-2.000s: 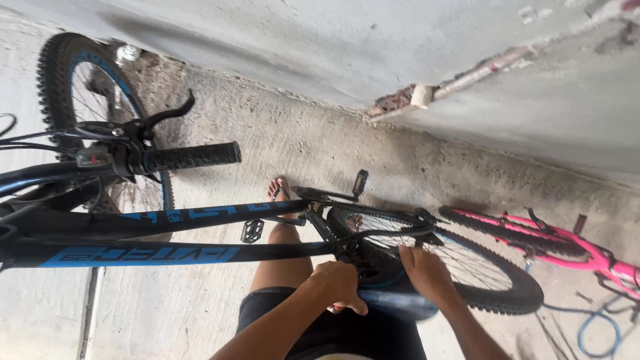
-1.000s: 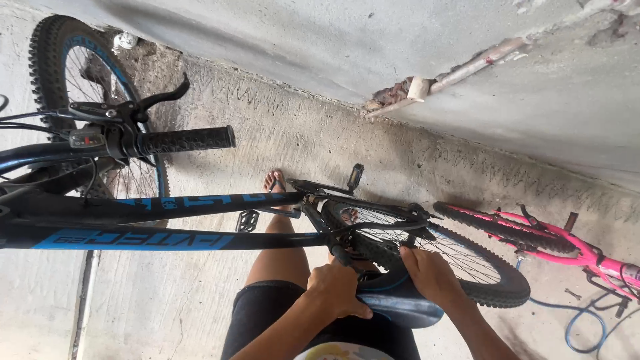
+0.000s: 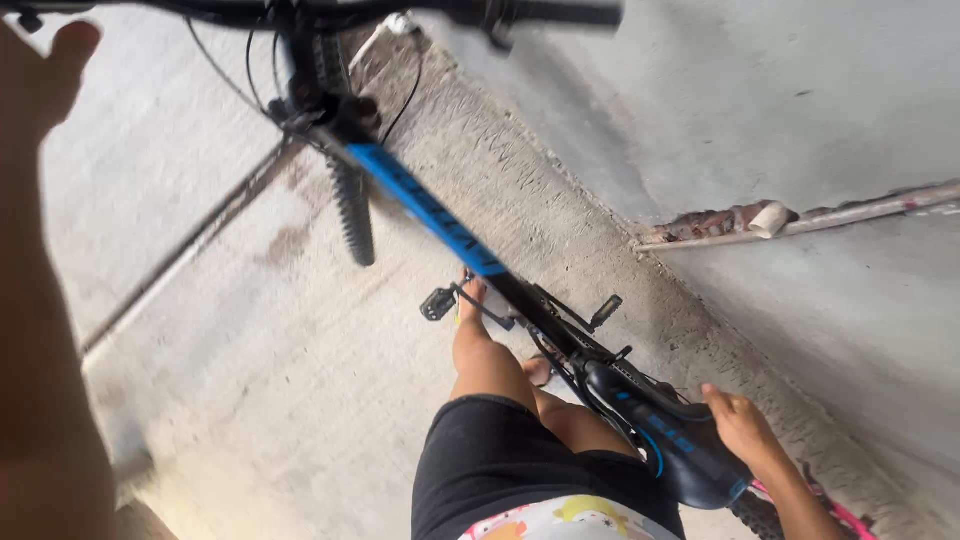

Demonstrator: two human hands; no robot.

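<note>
A black and blue mountain bike stands upright in front of me, its down tube or top tube (image 3: 427, 206) running diagonally across the view. My right hand (image 3: 739, 427) rests on the edge of the black bicycle saddle (image 3: 667, 439), fingers over its side. At the upper left my left hand (image 3: 56, 71) is raised near the left end of the handlebar (image 3: 225, 11), thumb apart from it; its fingers are cut off by the frame's edge. The front tyre (image 3: 351, 210) points down the view below the fork. Two pedals (image 3: 438, 304) show beside my feet.
A grey wall (image 3: 750, 97) with a pipe (image 3: 862, 214) set in a broken groove runs along the right. The concrete floor (image 3: 247, 390) has a dark joint line (image 3: 187, 251). Part of a pink bicycle (image 3: 851, 517) is behind the saddle at the lower right.
My left hand has left the saddle area and moved to the handlebar end. The handlebar and front wheel have turned, and the saddle's top now shows. The view has shifted.
</note>
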